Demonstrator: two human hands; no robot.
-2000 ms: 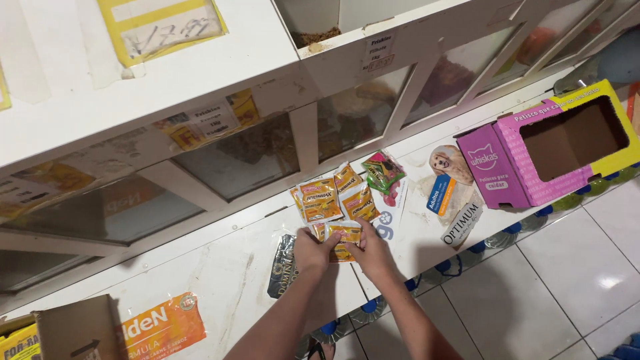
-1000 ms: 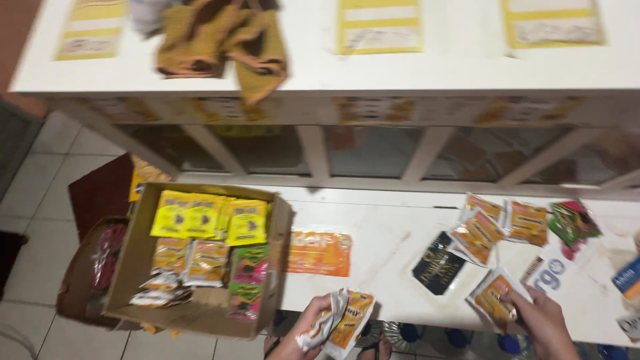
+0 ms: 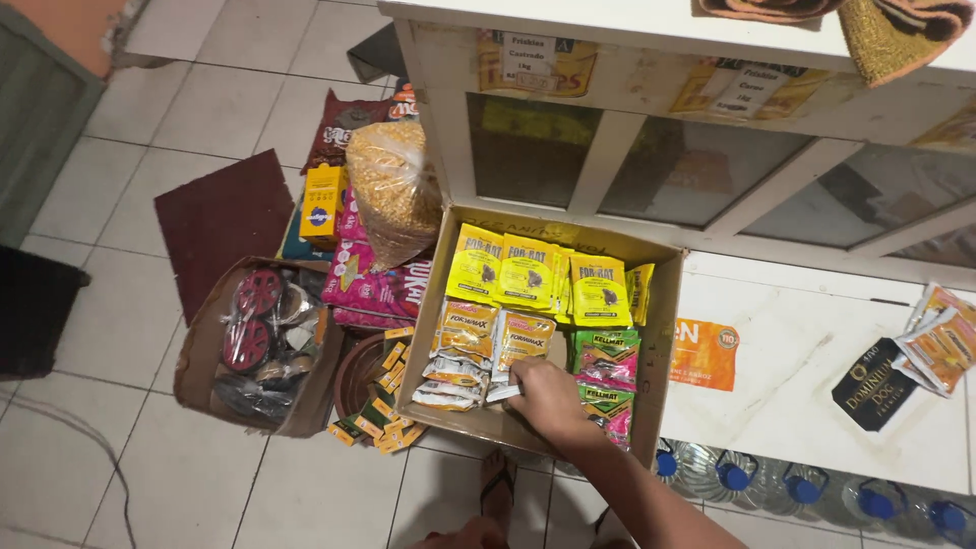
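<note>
My right hand is inside the cardboard box, its fingers closed on a white-edged sachet. Just above the fingers lies an orange and white Formimax sachet. More Formimax sachets are stacked to the left. Yellow For-Rat packets stand along the box's far side, and green and pink Kellmat packets lie along the right side, partly behind my wrist. Skin shows at the bottom edge; whether it is my left hand or a leg, I cannot tell.
On the white ledge at right are a black sticker and more orange sachets. Water bottles line its front. Left of the box are a bag of corn, a carton of wheels and a brown bowl with small boxes.
My right hand has moved left from the ledge into the cardboard box. My left hand, earlier holding sachets near the box, no longer shows plainly. The view has shifted left.
</note>
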